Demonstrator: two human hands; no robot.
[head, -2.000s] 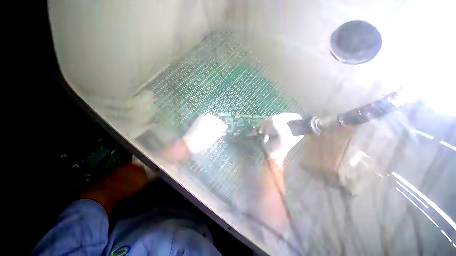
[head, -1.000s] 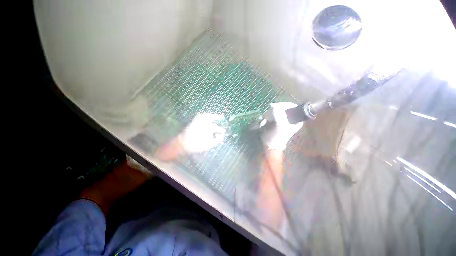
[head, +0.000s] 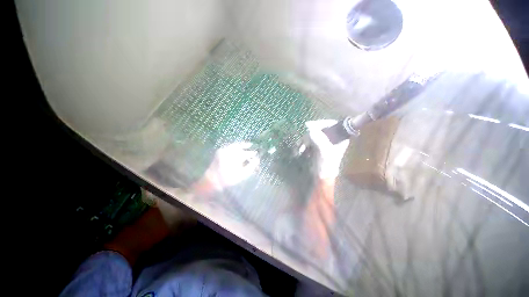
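Through the clear window, my left hand (head: 234, 165) in a white glove is closed around the left end of a green circuit board (head: 271, 139), which is blurred and hard to tell from the grate behind it. My right hand (head: 328, 152), also white-gloved, is closed around the dark nozzle (head: 336, 133), to the right of the board. A pale collar joins the nozzle to a thick dark hose (head: 394, 100) running to the upper right. Glare hides the fingers of both hands.
The perforated green grate (head: 232, 98) lies beneath my hands. A tan cardboard piece (head: 368, 152) is right of it, with a pale crumpled item beside it. A round port (head: 374, 24) is in the back wall. Green boards (head: 119, 207) lie in the dark outside the cabinet, lower left.
The view has shifted, so the port and hose appear further left. The board was a flat strip between my hands, then tilted; now it is blurred. Both hands keep their holds.
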